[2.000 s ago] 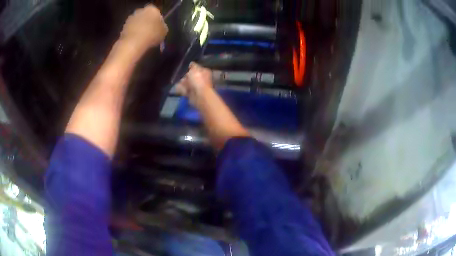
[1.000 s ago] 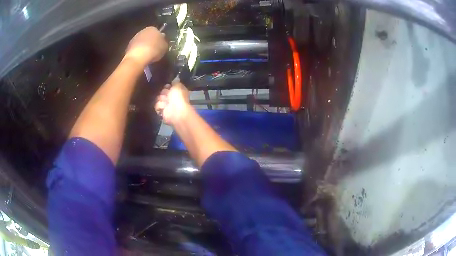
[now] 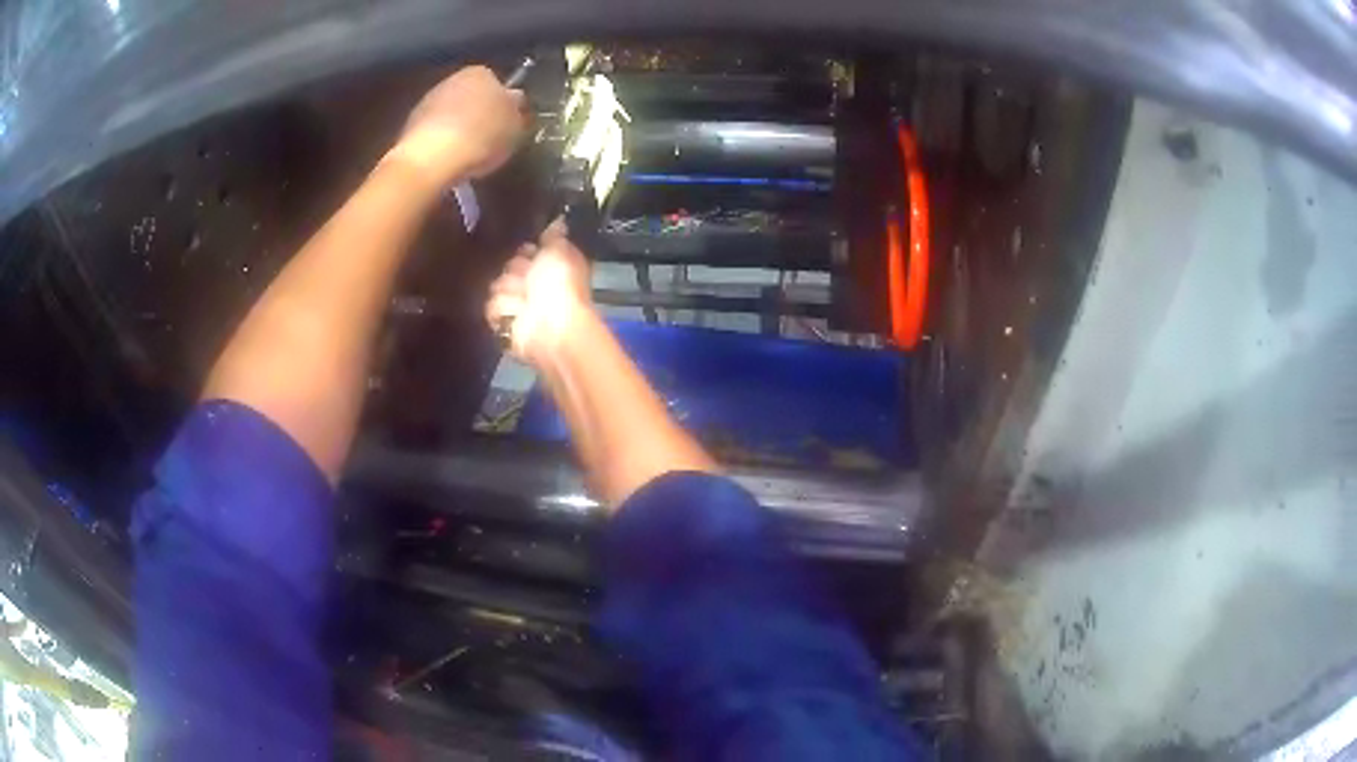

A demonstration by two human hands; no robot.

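Observation:
My left hand (image 3: 464,125) is closed around an insert handle (image 3: 520,75), whose thin metal end shows above the fist. My right hand (image 3: 539,298) is closed below the dark mould inserts (image 3: 570,189), on a second handle mostly hidden in the fist. Cream moulded parts (image 3: 598,134) hang in a cluster on the right side of the inserts, beside the dark mould half on the left. A small pale strip (image 3: 467,206) shows under my left wrist.
Thick tie bars (image 3: 833,503) cross below my hands and behind the parts (image 3: 744,142). A blue catch bin (image 3: 744,390) lies between them. An orange-red hose loop (image 3: 909,246) hangs at the right, beside a pale machine panel (image 3: 1191,432). A curved grey edge spans the top.
Two seconds ago a rod and the parts were higher and blurred. The inserts now show against the mould half, with both hands around handles. Over the last second the view shifted slightly.

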